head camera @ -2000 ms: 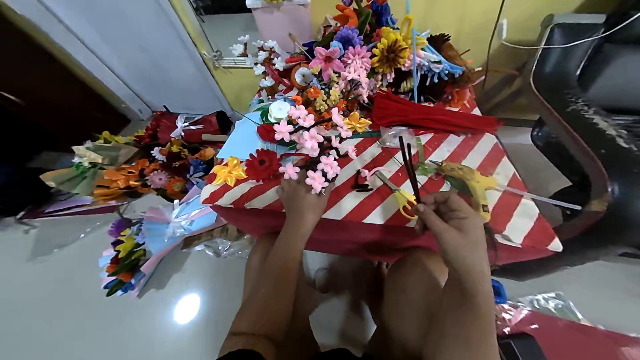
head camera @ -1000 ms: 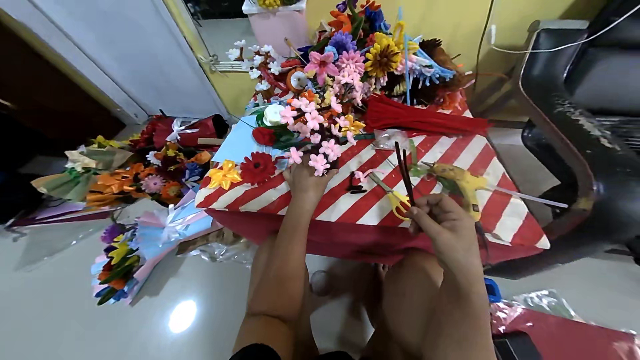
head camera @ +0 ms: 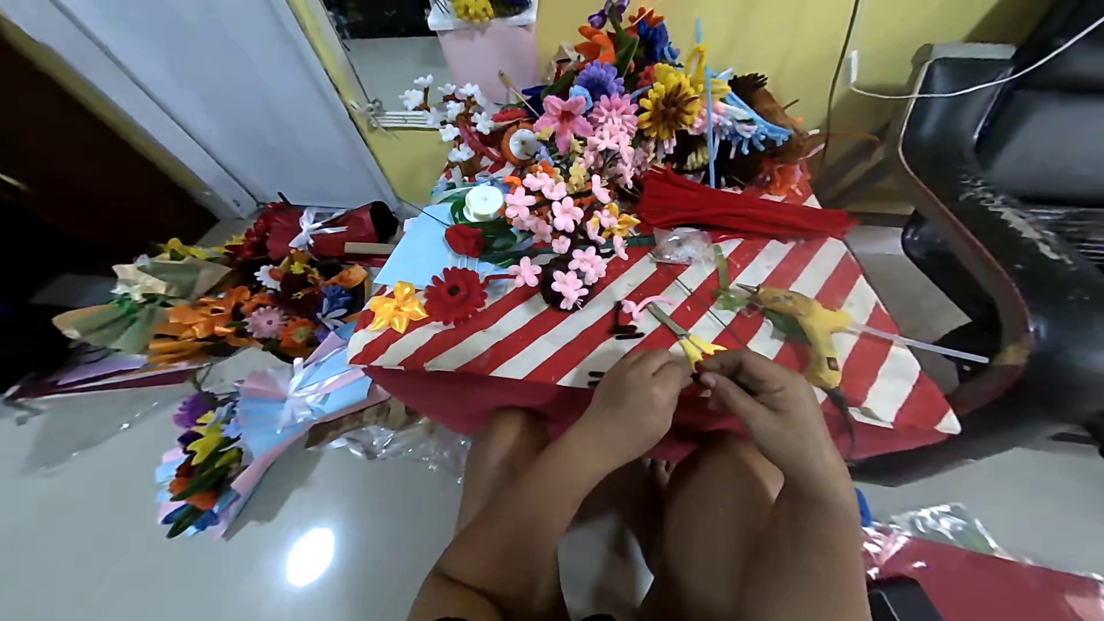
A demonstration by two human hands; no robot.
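Note:
My left hand (head camera: 636, 401) and my right hand (head camera: 759, 392) meet at the front edge of the striped table (head camera: 517, 345). Both have their fingertips pinched close together; a small dark piece shows at the right fingertips, mostly hidden. Just beyond them lie yellow-handled scissors (head camera: 697, 347), blades pointing away to the left. A pink pipe-cleaner piece (head camera: 642, 305) and short dark brown pieces (head camera: 624, 326) are left of the blades. The spray of pink fuzzy flowers (head camera: 567, 216) rests further back. A yellow hot glue gun (head camera: 806, 323) lies right of my hands.
Red pipe cleaners (head camera: 742, 207) lie in a bundle across the table's back. A red gerbera-like flower (head camera: 455, 296) and a yellow flower (head camera: 397, 308) are at the left. Wrapped bouquets (head camera: 297, 401) stand on the floor at left. A black armchair (head camera: 975, 241) flanks the table's right side.
My left hand has moved right, away from the pink flowers, to meet my right hand. The dark brown stems that stood upright in my right hand are no longer seen upright.

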